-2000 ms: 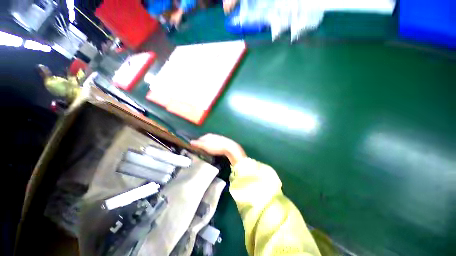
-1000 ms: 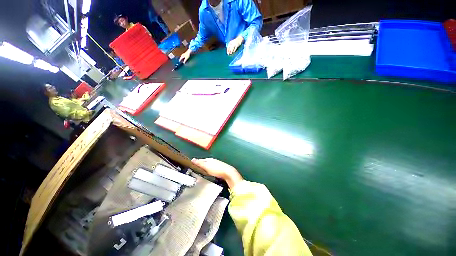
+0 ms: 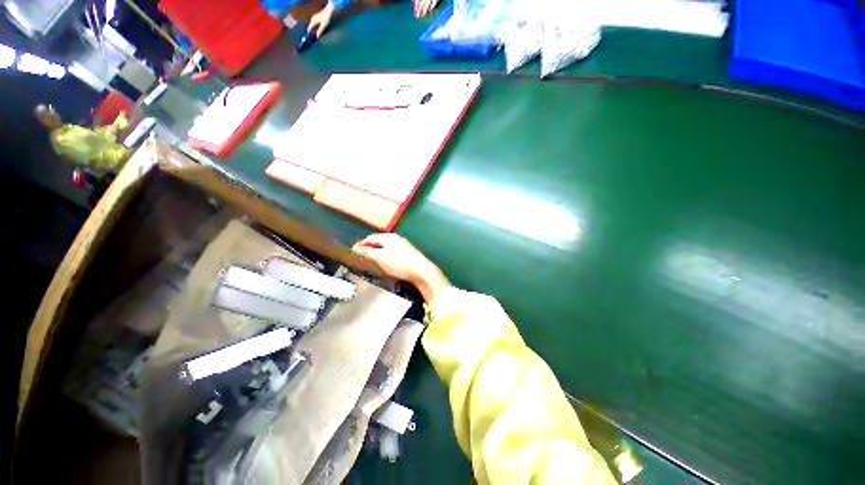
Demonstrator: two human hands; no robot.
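Observation:
A brown open carton [image 3: 81,251] fills the left side. Crumpled beige packing paper [image 3: 356,350] and loose silver-grey metal housings [image 3: 239,353] lie in it. Several housings lie on the paper, and more are jumbled below. My right hand [image 3: 398,260], bare with a yellow sleeve, reaches from the lower right and grips the carton's right rim. Its fingertips are partly hidden at the rim. Small housings [image 3: 395,417] show at the paper's lower right edge. My left hand is not in view.
The glossy green bench [image 3: 607,313] spans the right. White boards with red-orange edges [image 3: 379,133] lie beyond the carton. Clear bags [image 3: 550,38], a blue tray [image 3: 801,47] and a red crate [image 3: 223,33] stand farther back. Another person's hands show at the top; a yellow-clad person is far left.
The view has tipped down since one second ago, so the boards and trays sit higher and the person opposite is mostly cut off. My right hand stays on the carton rim.

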